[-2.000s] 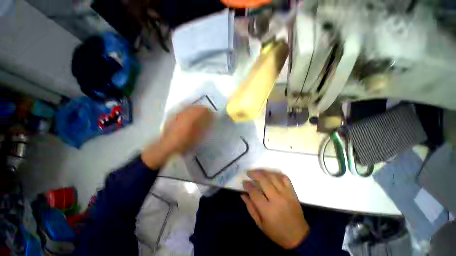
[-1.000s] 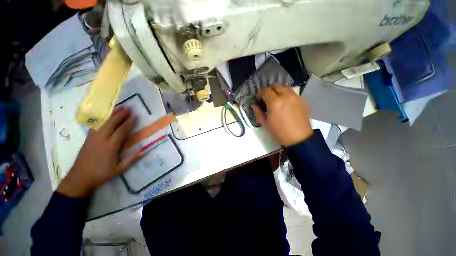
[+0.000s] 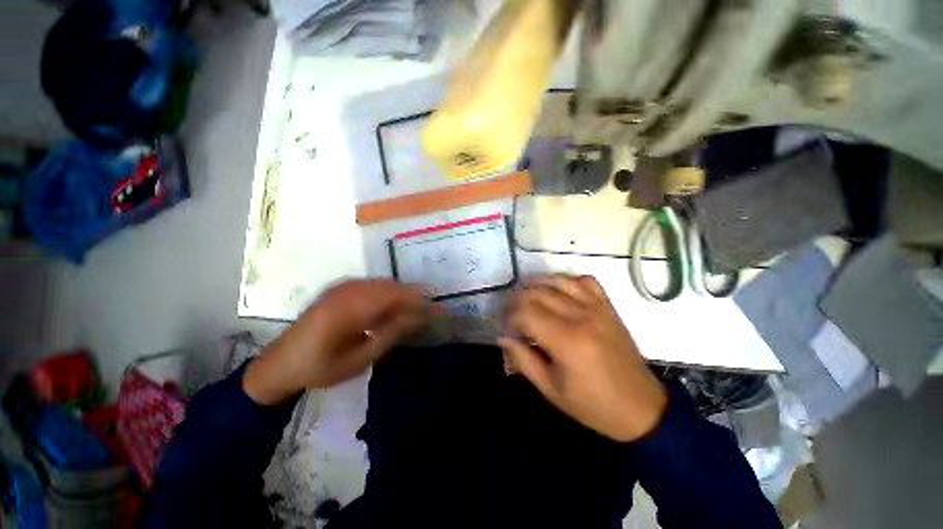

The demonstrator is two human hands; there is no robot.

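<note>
The translucent sewing template (image 3: 372,248) lies open on the white table, with its orange tape hinge (image 3: 445,198) across the middle, a red guide line and dark-edged slots. My left hand (image 3: 346,333) is at its front-left corner, blurred, fingers bent. My right hand (image 3: 579,351) is at its front-right corner, fingers curled. A blurred greyish strip shows between my fingertips; I cannot tell if it is fabric or the template's edge. The yellowed block (image 3: 491,98) covers part of the template's far half.
The sewing machine head (image 3: 682,62) stands behind, blurred, over its bed (image 3: 564,222). Green-lined scissors (image 3: 672,258) lie to the right beside the dark outer fabric stack (image 3: 770,201). Light grey lining pieces (image 3: 796,300) lie at the right edge. A grey layered pile (image 3: 362,29) lies far left.
My right hand has left the dark fabric stack and come to the template's front edge. My left hand has moved off the template's middle to its front. The view has turned left.
</note>
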